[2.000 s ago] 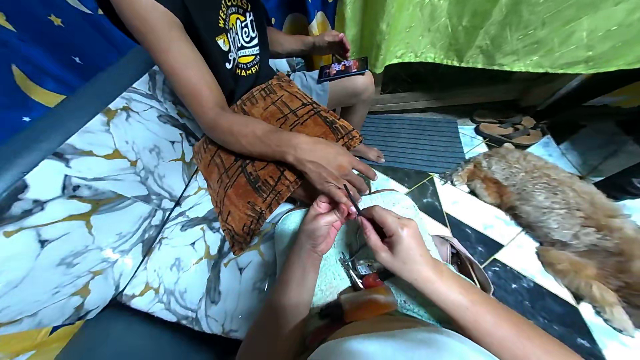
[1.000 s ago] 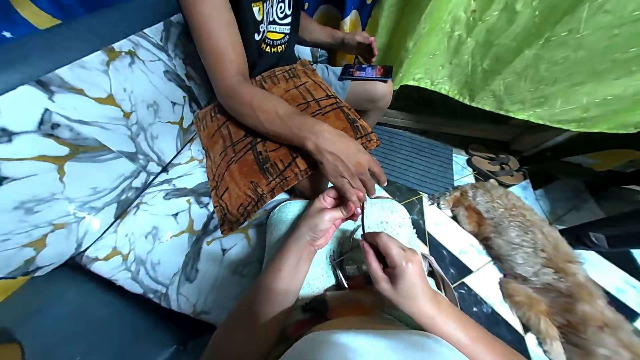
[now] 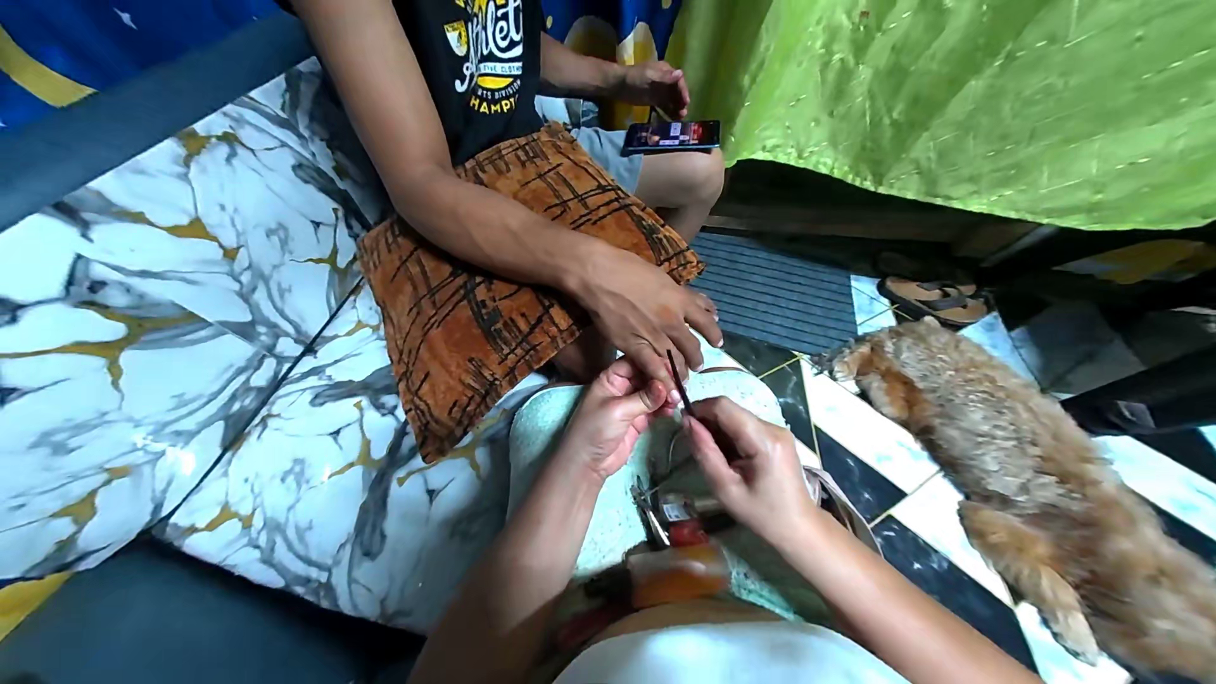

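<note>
My left hand (image 3: 617,418) grips a finger of another person's hand (image 3: 641,309), which reaches in over an orange-brown patterned cushion (image 3: 484,332). In my right hand (image 3: 750,461) is a thin dark stick-like tool (image 3: 678,380), its tip pointing up beside that person's fingertips. What kind of tool it is cannot be told. Below my hands, on a pale green surface (image 3: 541,456), lie a metal nipper-like tool (image 3: 654,518), a small red item (image 3: 686,534) and a bottle-like container with orange contents (image 3: 676,574), partly blurred.
The other person sits on a marble-patterned seat (image 3: 190,313), a phone (image 3: 672,137) lying on their leg. A long-haired dog (image 3: 1007,446) stretches over the tiled floor at right, near sandals (image 3: 936,299) and a grey ribbed mat (image 3: 774,290). A green curtain (image 3: 950,104) hangs behind.
Both my hands stay at the other person's fingers. The dark tool in my right hand stood nearly upright a second ago and now leans to the left. The other person's far hand stays by the phone.
</note>
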